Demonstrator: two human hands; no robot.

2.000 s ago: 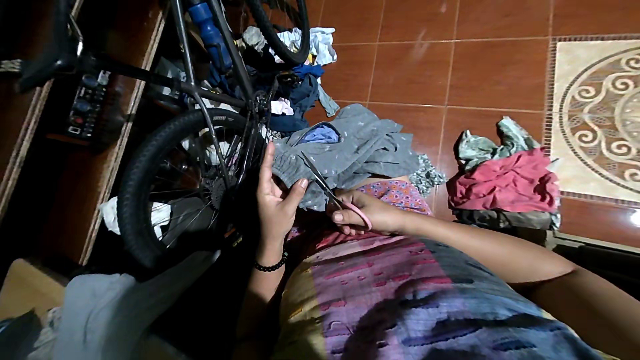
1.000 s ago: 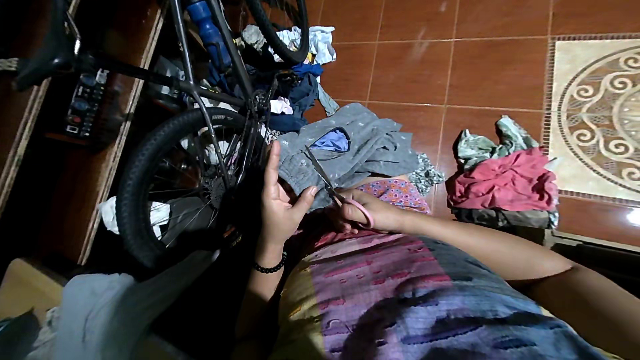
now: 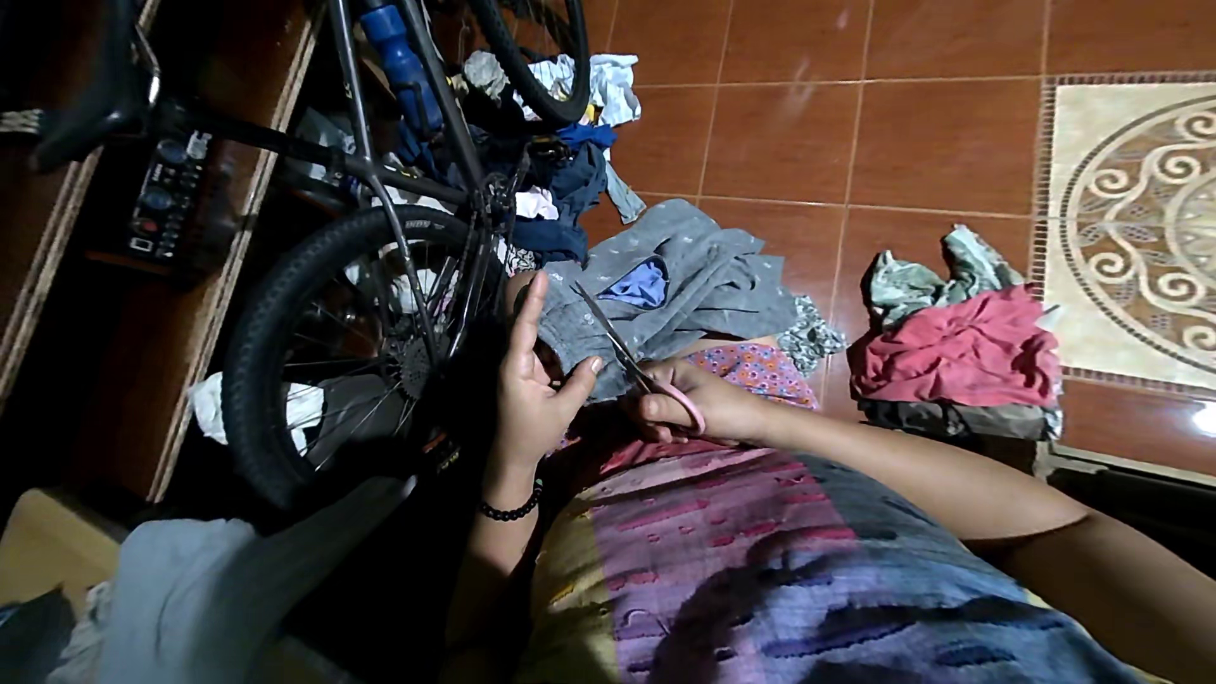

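Note:
My right hand (image 3: 689,404) holds a pair of scissors (image 3: 622,347) by its pink handles, its blades pointing up and left over grey fabric. That grey garment (image 3: 703,275) lies spread in front of me, with a blue patch of cloth (image 3: 638,285) showing in it. At the garment's left edge is my left hand (image 3: 541,380), a dark bead bracelet at the wrist. Its index finger points up and its thumb is raised; whether its other fingers grip the cloth edge is hidden.
A bicycle (image 3: 356,176) stands at the left, close to my left hand. Dark and white clothes (image 3: 570,190) lie beside it on the tiled floor. Folded pink cloth (image 3: 964,351) with green cloth sits at the right. Grey cloth (image 3: 180,589) lies at the lower left.
The grey garment has shifted, and more of its blue patch shows than two seconds ago. Both hands stay in nearly the same place, the scissors still in my right hand.

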